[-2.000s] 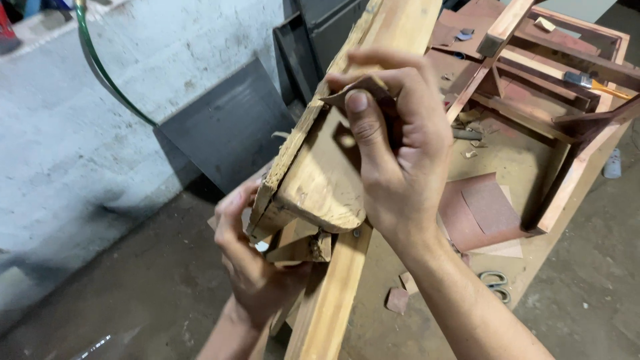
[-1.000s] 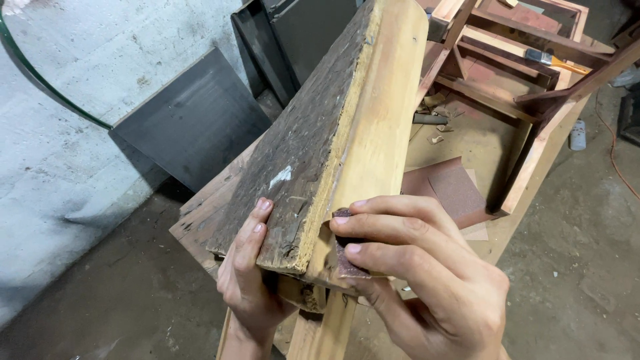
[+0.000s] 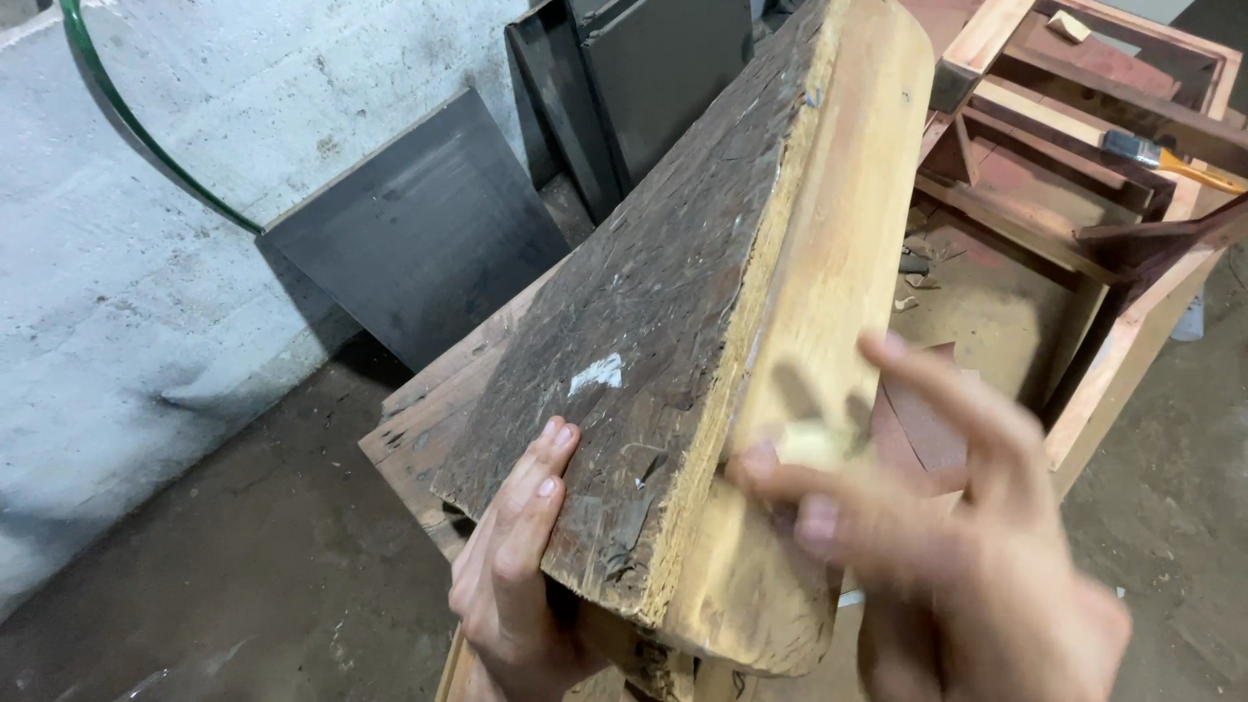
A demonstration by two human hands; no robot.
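Note:
A wooden piece (image 3: 663, 292) with a dark, rough, worn face and a pale, rounded wooden edge slants across the middle of the head view. My left hand (image 3: 526, 565) grips its lower left end, fingertips on the dark face and the thumb hidden below. Over the pale edge is my right hand (image 3: 955, 497), blurred, with the index finger raised and the other fingers bent near the wood. A pale, blurred patch shows by its fingertips; whether the hand holds something, I cannot tell.
Reddish wooden framework (image 3: 1141, 361) stands on a workbench at the right, with a paintbrush (image 3: 1150, 156) lying across it. Brown sandpaper (image 3: 916, 429) lies behind my right hand. Dark flat panels (image 3: 419, 224) lean by the white wall at the left, near a green hose (image 3: 146, 146).
The sandpaper piece seen in my right hand earlier is not plainly visible now. That hand's index finger has lifted off. Since two seconds ago the wooden piece has been turned, showing its dark face.

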